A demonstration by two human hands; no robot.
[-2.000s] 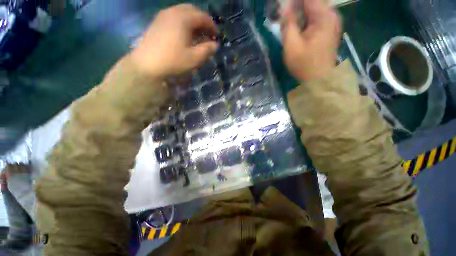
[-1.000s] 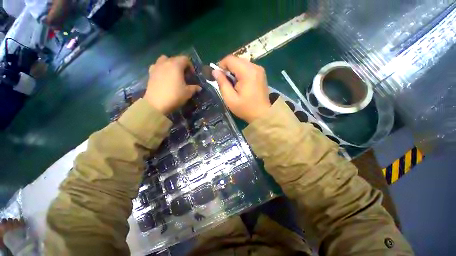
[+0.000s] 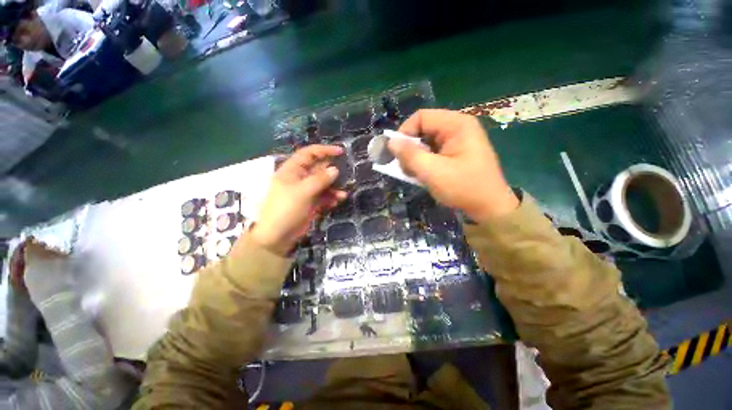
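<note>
My right hand (image 3: 457, 160) grips a white release liner (image 3: 401, 170) with a round grey adhesive pad (image 3: 380, 150) at its left end. My left hand (image 3: 297, 196) is left of it, thumb and fingers curved towards the pad; whether a small module is between the fingertips cannot be told against the dark background. Both hands are above the clear blister tray (image 3: 473, 324), whose pockets hold rows of black modules (image 3: 373, 226). Glare covers part of the tray.
Finished modules (image 3: 191, 225) lie in two columns on the white work sheet (image 3: 140, 264) at left. The roll of adhesive pads (image 3: 652, 210) and a narrow white strip (image 3: 579, 186) are at right. A rusty pale bar (image 3: 562, 100) lies behind. A striped sleeve (image 3: 64, 312) is at lower left; a person sits at upper left.
The view has shifted, bringing the finished modules into sight. My hands have moved apart, and the liner with its grey pad now shows clearly in my right hand.
</note>
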